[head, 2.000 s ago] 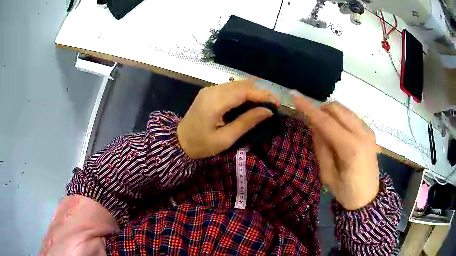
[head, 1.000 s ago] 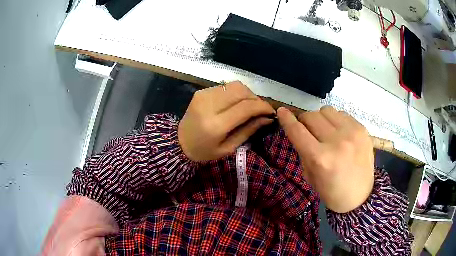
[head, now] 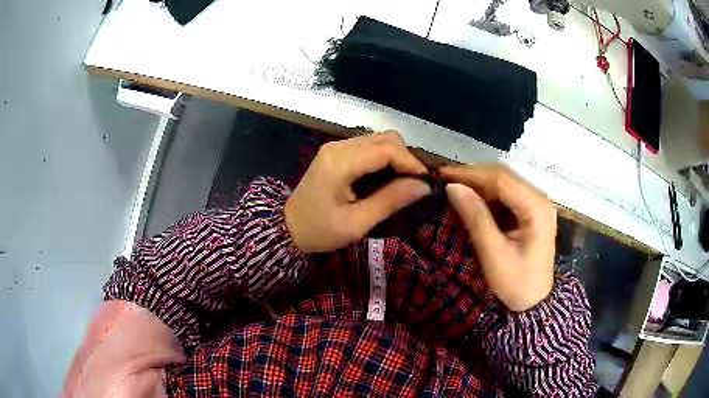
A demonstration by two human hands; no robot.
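My left hand (head: 350,194) is in front of the table's edge, above my lap. Its thumb and fingers pinch a small black cloth piece (head: 404,211), mostly hidden by the hand and dark against the apron. My right hand (head: 513,225) meets it from the right, with thumb and forefinger closed on the piece's edge beside my left fingertips. The fine detail between the fingertips is blurred. A thick stack of black cut pieces (head: 435,82) lies on the white table just beyond my hands, its frayed end to the left.
A white, wood-edged table (head: 225,54) spans the view. A phone in a red case (head: 644,93), a red cord charm (head: 602,58) and a slim black tool (head: 675,215) lie at right. Machine parts (head: 556,12) stand at the top. A white box with dark cloth (head: 676,338) is lower right.
My right hand has turned, its thumb now apart from the bent fingers. A light wooden handle seen beside it one second ago no longer shows. My left hand keeps its pinch.
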